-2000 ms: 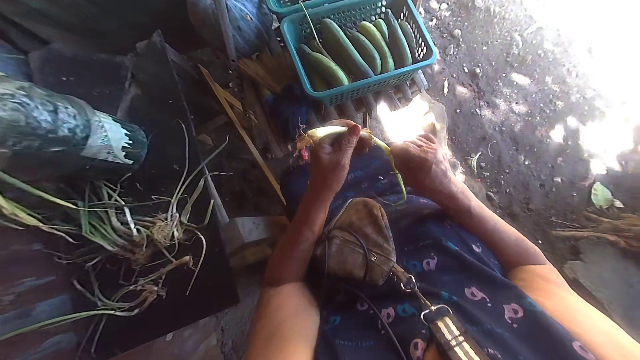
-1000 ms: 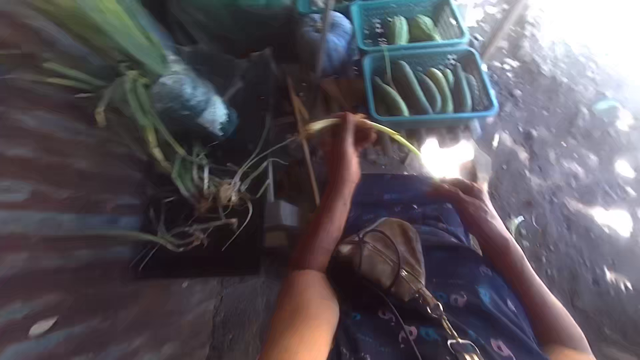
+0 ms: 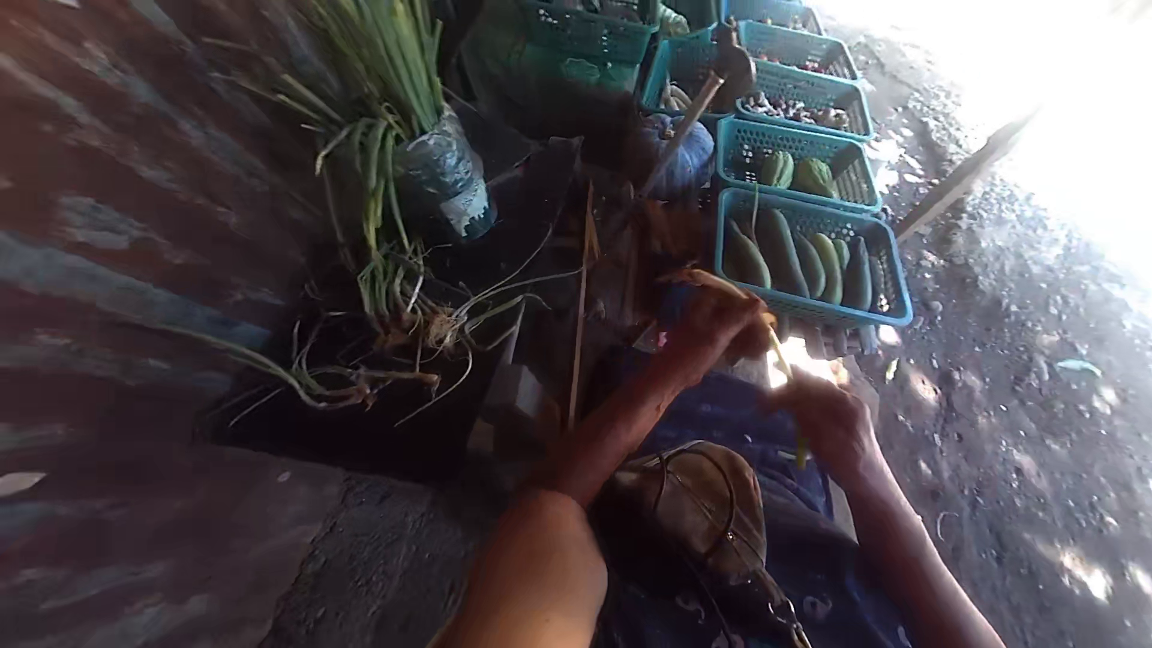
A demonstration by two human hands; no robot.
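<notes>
My left hand (image 3: 720,319) is closed around a green onion stalk (image 3: 777,346), whose pale end pokes out past the fingers to the upper left. Lower and to the right, my right hand (image 3: 823,418) holds the same stalk, with a green piece hanging below the fingers; that hand is blurred. Both hands are above my lap, close to the near edge of a teal plastic basket of long green vegetables (image 3: 886,315). Loose green onions with roots (image 3: 441,328) lie on a dark surface at the left, beside a bundle of green onions in a wrapped container (image 3: 445,175).
Further teal baskets (image 3: 868,135) hold light green squashes and small produce. A bluish-grey pumpkin (image 3: 684,157) sits left of them, behind a wooden stick. A brown pouch (image 3: 720,499) rests on my lap, and a wooden pole (image 3: 963,180) slants at the right.
The view has swung left and up, showing more baskets and the onion bundle. The stalk, stretched in a long curve between my hands a second ago, now has my hands nearer each other.
</notes>
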